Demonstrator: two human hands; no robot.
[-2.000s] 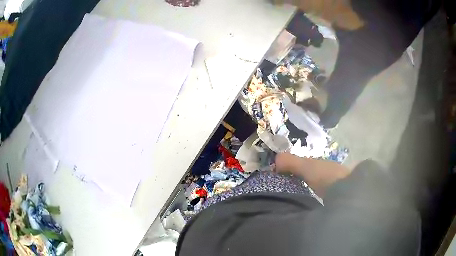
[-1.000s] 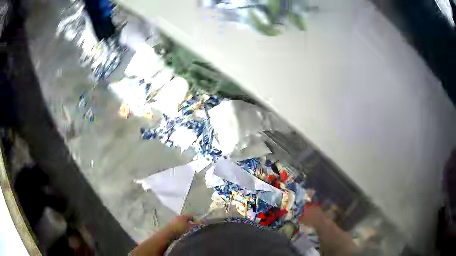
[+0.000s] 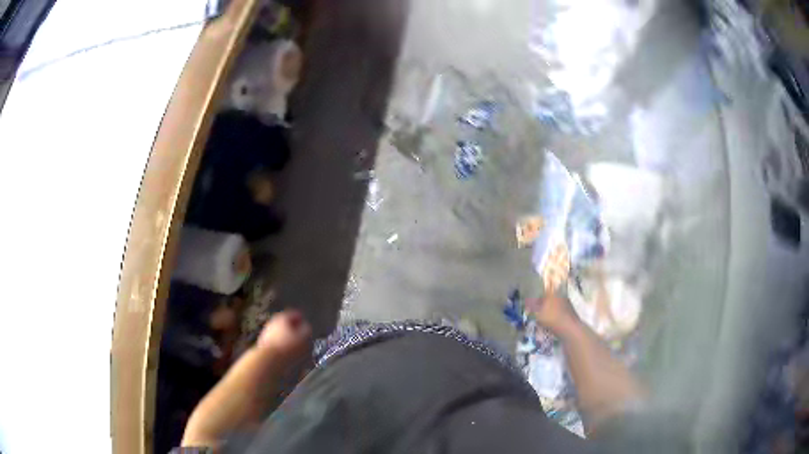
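Note:
My left hand (image 3: 282, 332) is at the lower left, blurred, near the shadowed strip beside the left table. I see nothing held in it, but its fingers are unclear. My right hand (image 3: 552, 312) is at the lower right, over the edge of the scrap heap. Its fingers are blurred, and I cannot tell whether it touches or grips a scrap. Blue-white fabric scraps (image 3: 575, 217) and a pale flat piece (image 3: 628, 208) lie just beyond it. Small blue scraps (image 3: 468, 158) lie on the grey floor.
A white table (image 3: 80, 204) with a tan wooden edge (image 3: 160, 213) runs along the left. Pale rolls (image 3: 208, 259) and dark cloth (image 3: 235, 168) are beneath it. A bright white heap (image 3: 590, 44) lies at the upper right. Grey floor (image 3: 426, 257) runs between.
The view has swung from the right-hand table and its scrap heap to the floor and left table. The heap now shows at the right. Both hands show clear of the red scraps.

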